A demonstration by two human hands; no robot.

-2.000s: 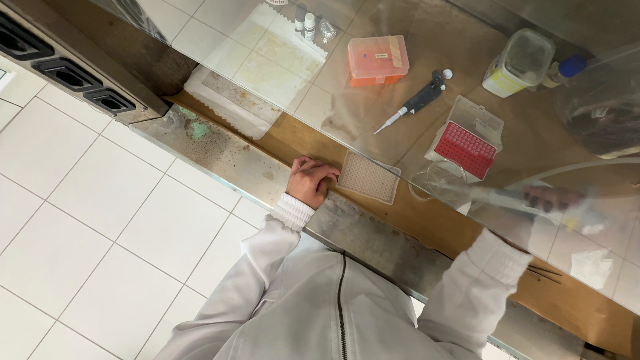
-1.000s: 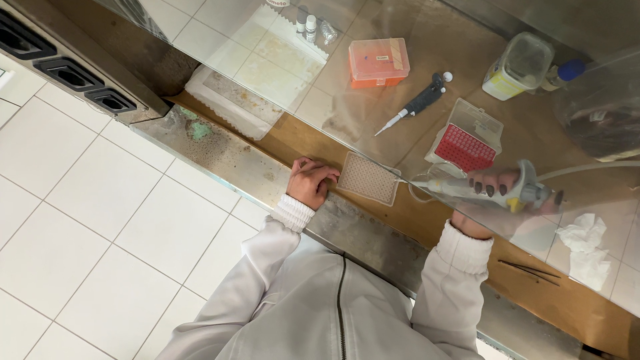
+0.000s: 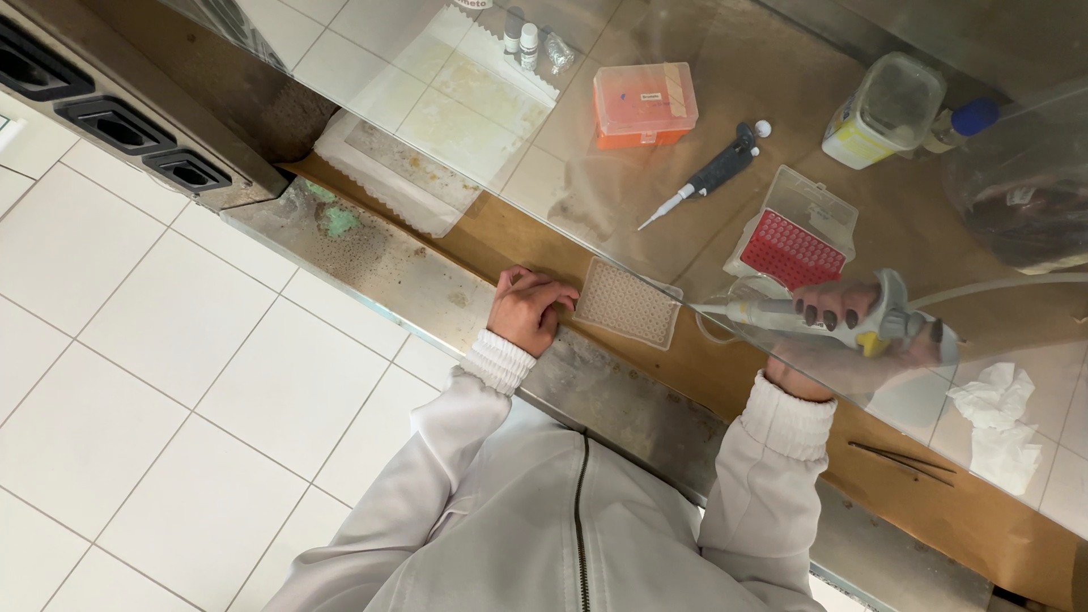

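Behind the glass pane, my right hand (image 3: pixel 837 319) grips a white micropipette (image 3: pixel 778 314) with a yellow part, its tip pointing left toward a translucent well plate (image 3: pixel 629 303). Whether the tip touches the plate cannot be told. My left hand (image 3: pixel 529 308) rests at the plate's left edge, fingers bent, holding nothing that shows. Right of the plate, an open tip box with a red rack (image 3: pixel 795 255) stands on the brown paper. A dark grey micropipette (image 3: pixel 718 174) lies above the plate, beside an orange lidded box (image 3: pixel 644 115).
The glass pane's lower edge (image 3: pixel 544 226) crosses above the work surface. Dark tweezers (image 3: pixel 903 463) and crumpled tissue (image 3: pixel 996 408) lie at right. A plastic tub (image 3: pixel 884 110), a blue-capped bottle (image 3: pixel 969 119) and small vials (image 3: pixel 529 47) stand farther back. A white pad (image 3: pixel 399 174) lies left.
My right hand and the white micropipette have moved left, bringing the tip close to the well plate. My left hand has stayed beside the plate.
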